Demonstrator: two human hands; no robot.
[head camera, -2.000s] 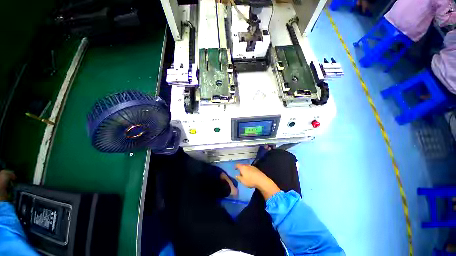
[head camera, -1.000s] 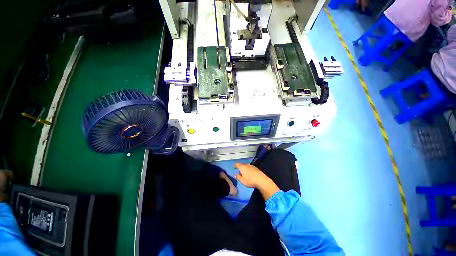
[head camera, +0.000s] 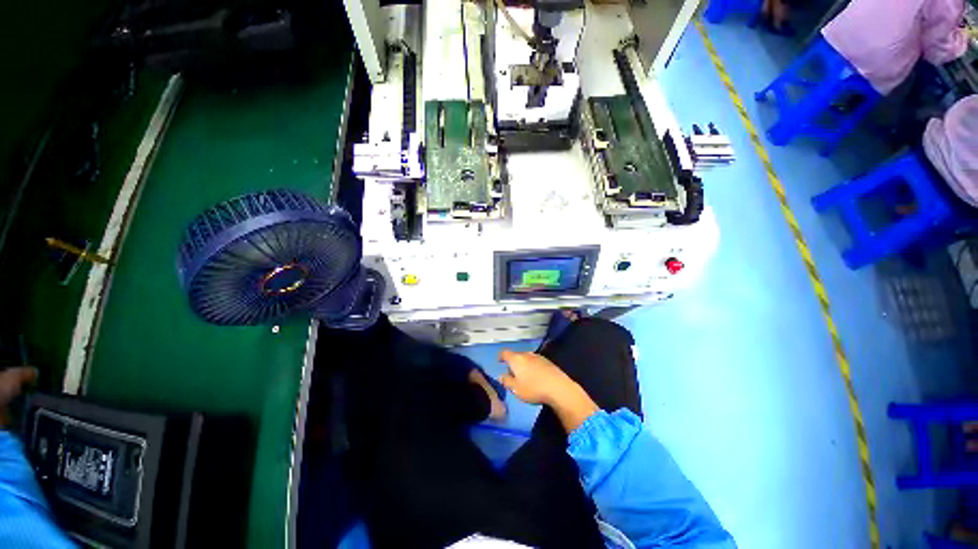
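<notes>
My left hand (head camera: 15, 388) is at the left edge, partly cut off, beside the upper left corner of a black carrier tray (head camera: 172, 472) on the green belt. I cannot tell if its fingers grip the tray. A black phone unit with a white-printed label (head camera: 86, 468) lies in the tray. My right hand (head camera: 531, 377) hangs over my right thigh, holding nothing, its fingers loosely apart. The left fixture (head camera: 459, 161) and right fixture (head camera: 635, 156) show bare green beds on the machine.
A dark blue desk fan (head camera: 281, 263) stands between belt and machine. The touchscreen (head camera: 545, 273) and red button (head camera: 673, 265) are on the front panel. A brass-coloured pin (head camera: 77, 251) is at the belt divider (head camera: 123, 225). People in pink sleeves and blue stools (head camera: 879, 209) are at right.
The view has shifted slightly. My hands, the tray and both fixtures show no clear movement of their own.
</notes>
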